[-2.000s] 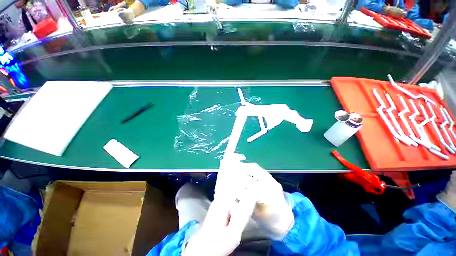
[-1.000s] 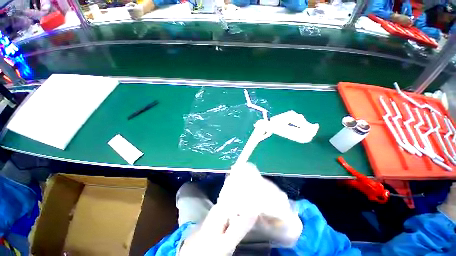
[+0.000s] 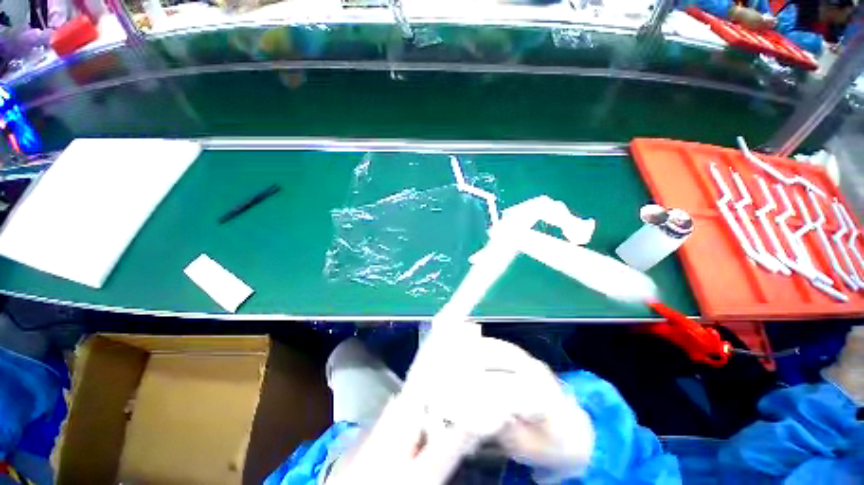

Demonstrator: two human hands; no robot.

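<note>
A bent white strip (image 3: pixel 476 282) rises from my gloved hands over the bench edge. Its far part, blurred and overexposed, angles down to the right. My left hand (image 3: pixel 412 431), in a white glove, is closed around its lower end. My right hand (image 3: pixel 507 384), also gloved, overlaps the left at the same end and appears closed on the strip; its fingertips are washed out. A crumpled white wipe (image 3: pixel 568 224) lies behind the held strip. Another bent strip (image 3: pixel 477 192) lies on wrinkled clear film (image 3: pixel 388 237), its lower end meeting the held strip in view.
Orange-red tray (image 3: pixel 677 227) with several bent strips at right; whitish container with two round tops (image 3: pixel 654 239) beside it. Red tool (image 3: pixel 696 336) at the bench edge. White board (image 3: pixel 95 208), dark thin tool (image 3: pixel 249 204) and white card (image 3: pixel 219 282) at left. Open carton (image 3: pixel 194 407) below. People opposite.
The held strip has turned, so a long part now points down to the right, across the front of the wipe. The view has shifted slightly. Both hands remain together.
</note>
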